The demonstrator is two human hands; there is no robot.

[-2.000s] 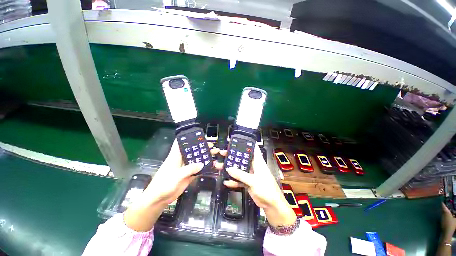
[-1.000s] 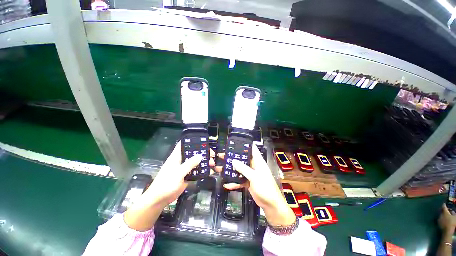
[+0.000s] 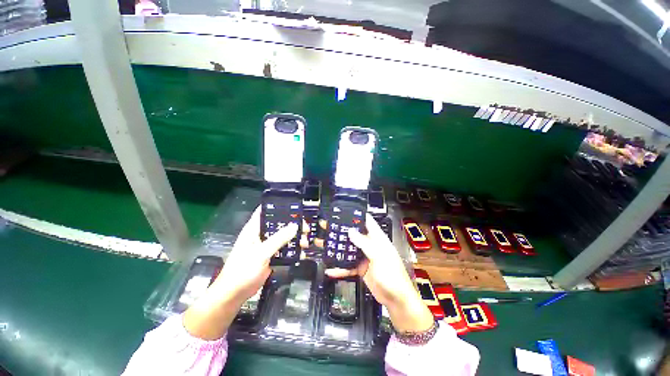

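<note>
My left hand (image 3: 251, 253) holds an open black flip phone (image 3: 283, 209) upright, with its lit white screen above and its keypad below. The thumb lies on the keypad. My right hand (image 3: 380, 266) holds a second open black flip phone (image 3: 347, 213) beside it, also with a white screen, thumb at the right side of its keys. The two phones are apart. Below them, a clear plastic blister tray (image 3: 305, 339) holds several dark phones; my hands and forearms hide part of it.
Red flip phones (image 3: 447, 236) stand in a row on a brown board (image 3: 470, 276), with more (image 3: 449, 307) piled right of the tray. A white card (image 3: 532, 362), blue piece (image 3: 552, 357) and blue pen (image 3: 551, 299) lie right. Metal posts (image 3: 128, 139) flank the work.
The left phone swung from tilted to nearly upright and moved right. The right phone shifted slightly left. The thumbs moved on the keypads. The other person's hand at the right edge is gone.
</note>
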